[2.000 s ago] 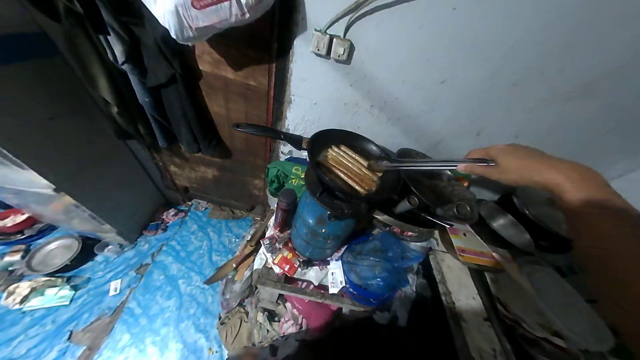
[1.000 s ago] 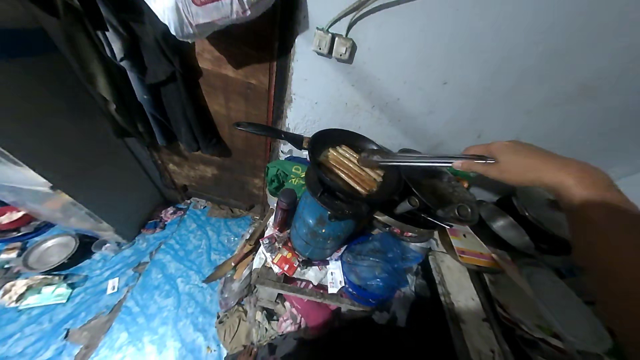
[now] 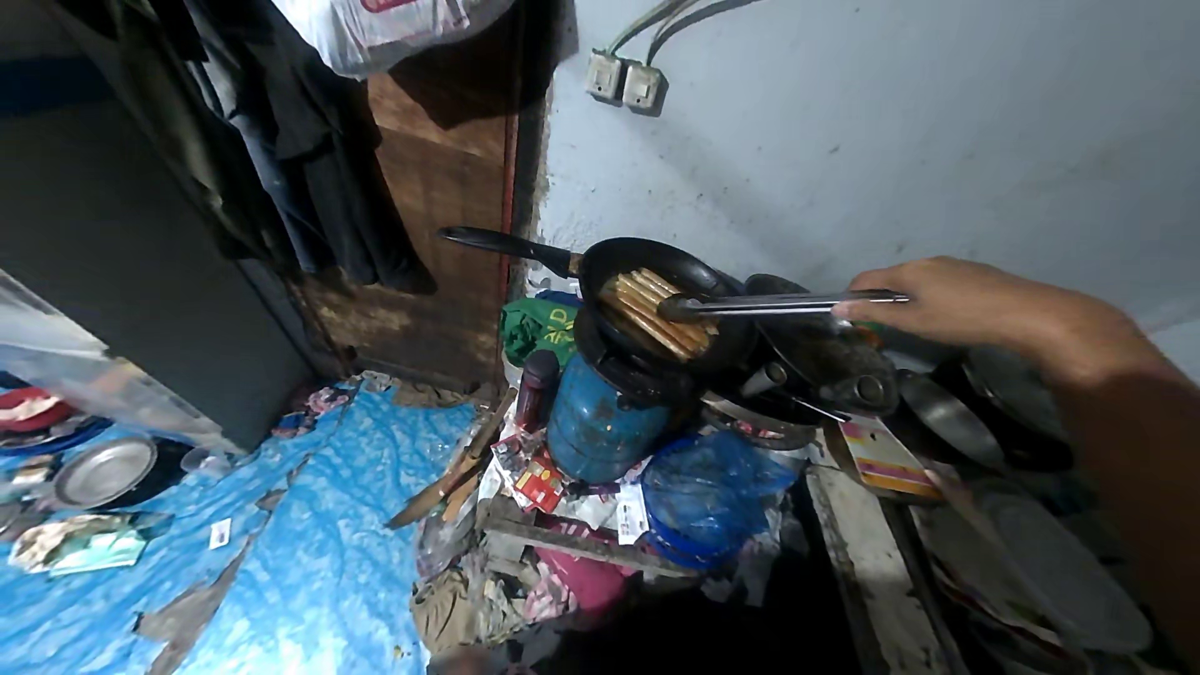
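Observation:
My right hand point(image 3: 947, 298) reaches in from the right, closed on a pair of metal tongs point(image 3: 792, 303). The dark tips of the tongs touch or lie just over several browned, stick-shaped rolls point(image 3: 652, 317) in a black frying pan point(image 3: 729, 349). The pan rests on a burner atop a blue gas cylinder point(image 3: 586, 431), its black handle pointing left. I cannot make out whether the tips pinch a roll. My left hand does not show clearly; a blurred skin-toned patch lies at the bottom edge.
Dark pans point(image 3: 952, 417) crowd the right side, beside a wooden board point(image 3: 872, 572). Blue plastic bags point(image 3: 717, 487) and a dark bottle point(image 3: 537, 389) stand near the cylinder. Clothes point(image 3: 319, 159) hang before a wooden door. A blue tarp point(image 3: 328, 553) covers the floor at left.
The tongs have shifted slightly over the rolls, their tips now a little more to the left than two seconds ago. My right hand keeps its hold on them.

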